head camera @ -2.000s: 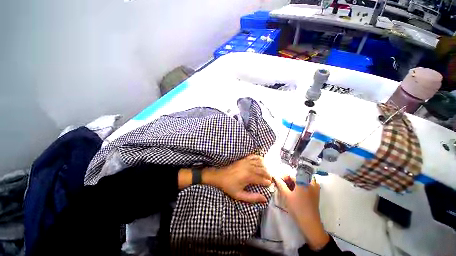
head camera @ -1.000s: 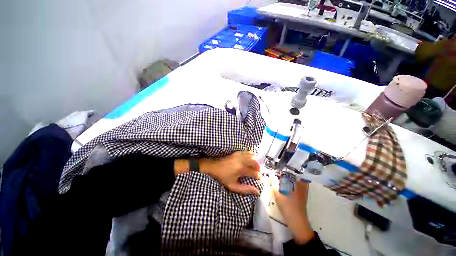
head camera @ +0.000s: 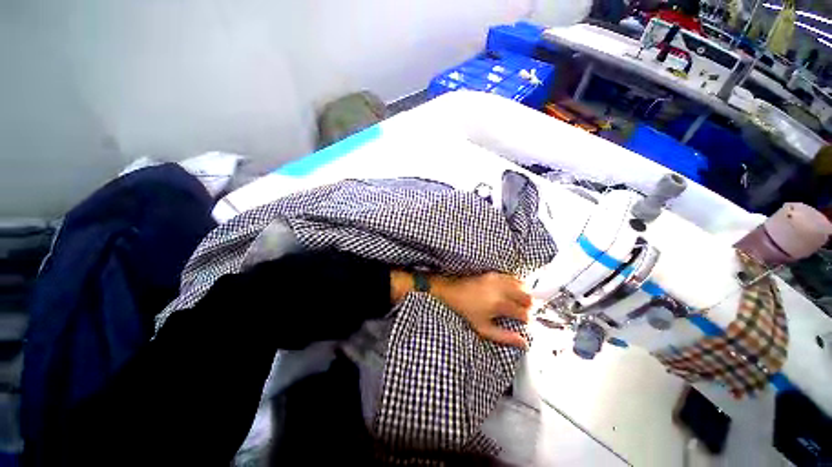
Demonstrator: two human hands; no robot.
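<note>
The black-and-white checked fabric lies in a large soft heap on the white table, with part hanging over the front edge. My left hand lies on the checked fabric, its fingertips pressing the cloth beside the needle area. A dark band is on its wrist. The white sewing machine with a blue stripe stands right of this hand, its presser foot and needle area brightly lit; the needle itself is too small to make out. My right hand is not in view.
A plaid cloth drapes over the machine arm. A black phone lies right of the machine. A dusty pink thread cone stands behind. A navy garment is heaped at left. Blue crates and more machines are behind the table.
My right hand has left the machine front and gone out of the picture. My left hand stays on the checked fabric. The view has shifted, so the scene sits further right.
</note>
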